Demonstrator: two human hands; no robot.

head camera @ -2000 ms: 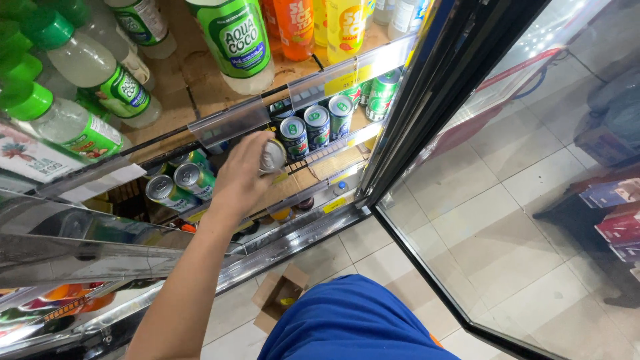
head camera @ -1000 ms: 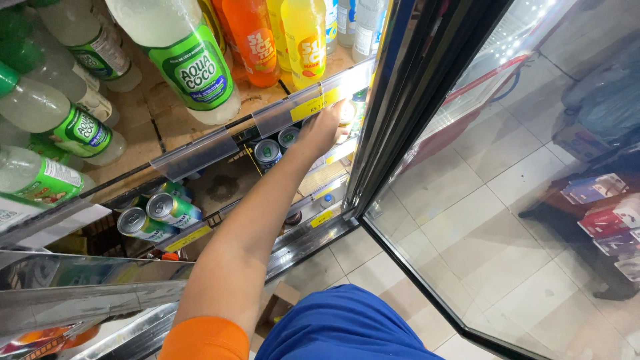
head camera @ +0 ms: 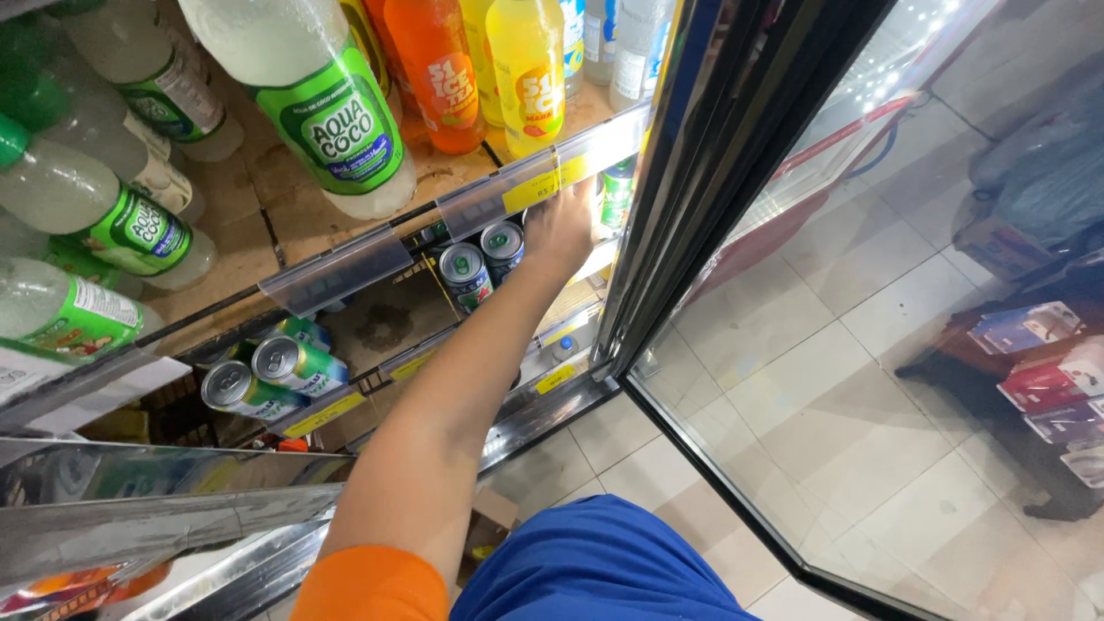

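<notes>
My left hand reaches into the lower shelf of a drinks cooler, at the right end of a row of dark green-topped cans. Its fingertips are partly hidden behind the clear price strip, so what they grip or touch is unclear. A green can stands just right of the fingers. Two cans with green and blue labels stand further left on the lower shelf, behind a yellow price tag. My right hand is out of view.
Coconut water bottles, orange and yellow bottles fill the upper shelf. The black-framed glass door stands open on the right. A cardboard box sits on the tiled floor by the cooler.
Two seconds ago my left hand held a can in front of the can row, further left. It has moved right along the shelf. The view has shifted closer to the shelves.
</notes>
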